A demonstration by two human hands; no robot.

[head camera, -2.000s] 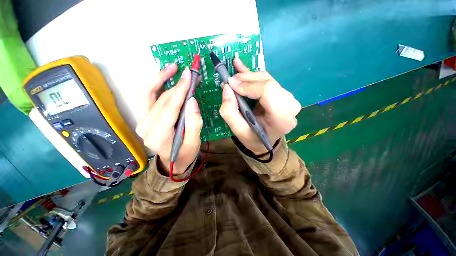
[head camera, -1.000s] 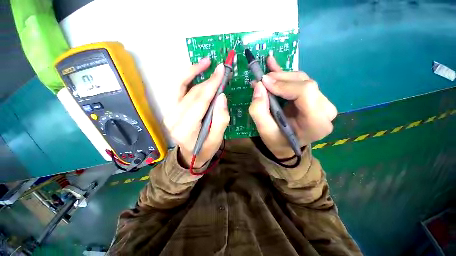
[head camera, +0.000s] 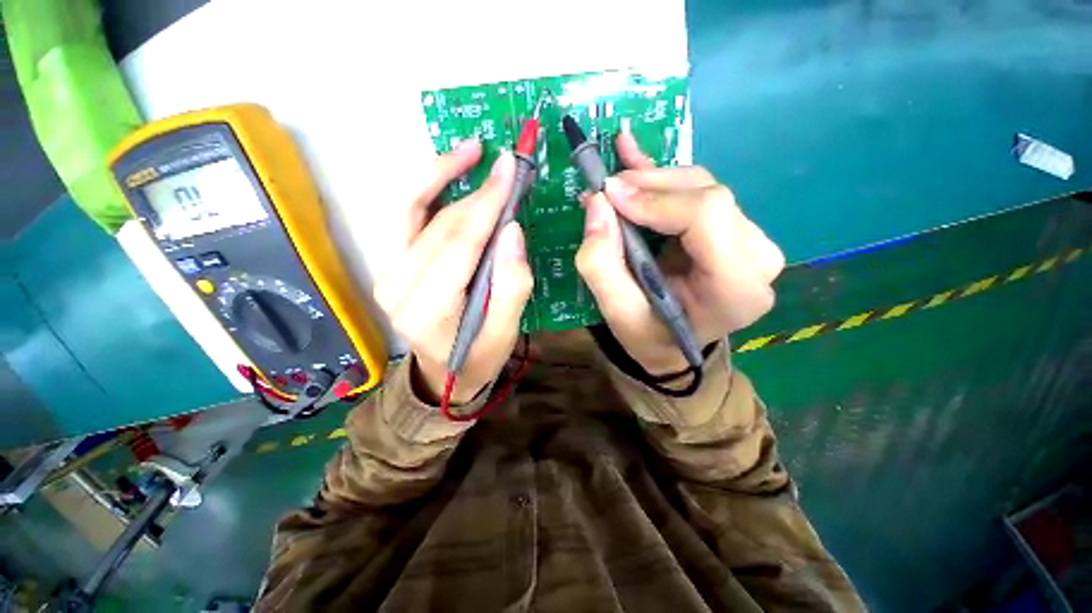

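Note:
A green printed circuit board (head camera: 554, 258) lies on a white sheet (head camera: 347, 72) at the bench edge. My left hand (head camera: 461, 269) holds the red test probe (head camera: 489, 266), its red tip end over the board's upper part. My right hand (head camera: 683, 258) holds the black test probe (head camera: 639, 254), its black tip end just right of the red one. Whether the fine tips touch the board is too small to tell. Fingers of both hands rest at the board and hide parts of it. The yellow digital multimeter (head camera: 252, 258) lies to the left, its display reading "OL".
A bright green-yellow wrapped bundle (head camera: 70, 108) lies beyond the meter. A small white piece (head camera: 1043, 156) lies on the teal bench (head camera: 838, 132) at right. Yellow-black tape (head camera: 910, 302) crosses the green floor. Equipment (head camera: 150, 491) stands at lower left.
The whole view has shifted, first right and then slightly back left. Both hands keep their probes at nearly the same place on the board.

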